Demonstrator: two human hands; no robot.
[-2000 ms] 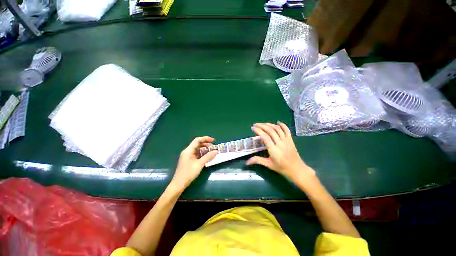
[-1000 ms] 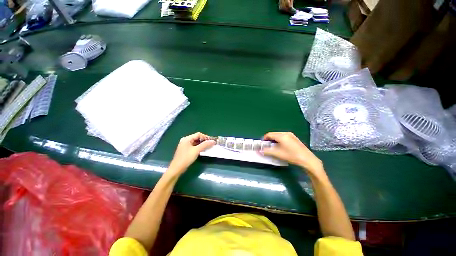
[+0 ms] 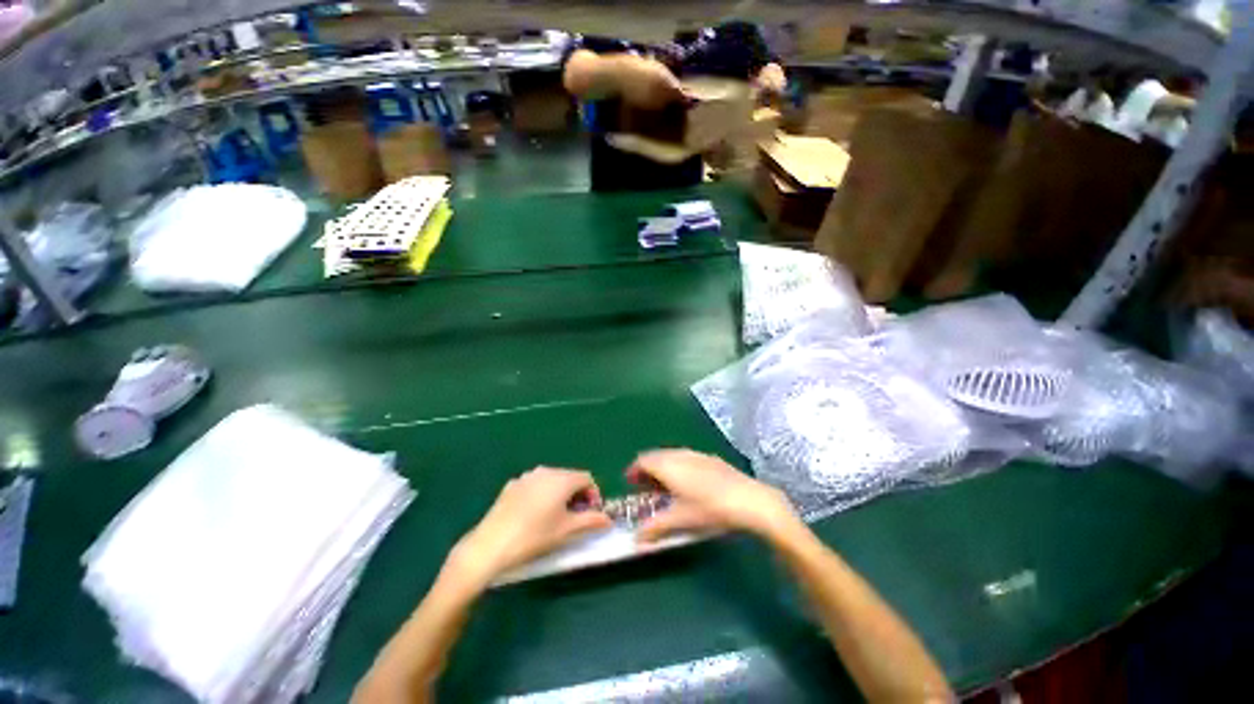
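Observation:
A label strip [image 3: 591, 553] with a row of small greyish squares lies low in the middle, over the green bench. My left hand [image 3: 543, 516] grips its left part and my right hand [image 3: 695, 498] grips its right part. The hands are close together and the fingers hide much of the squares. A stack of empty bubble bags [image 3: 241, 550] lies at the left. Bagged fans [image 3: 846, 420] lie at the right. An unbagged white fan [image 3: 145, 399] lies at the far left.
A white and yellow perforated card stack [image 3: 392, 223], small white-purple cards [image 3: 678, 223] and a large white bag [image 3: 217, 237] lie across the bench. A person [image 3: 674, 103] stands opposite, holding something brown. Brown cartons [image 3: 915, 193] and a metal post [image 3: 1155, 186] stand at the right.
The view has tilted up, bringing the person and hall into sight. My hands have moved closer together on the strip. The red sack has left view at the left.

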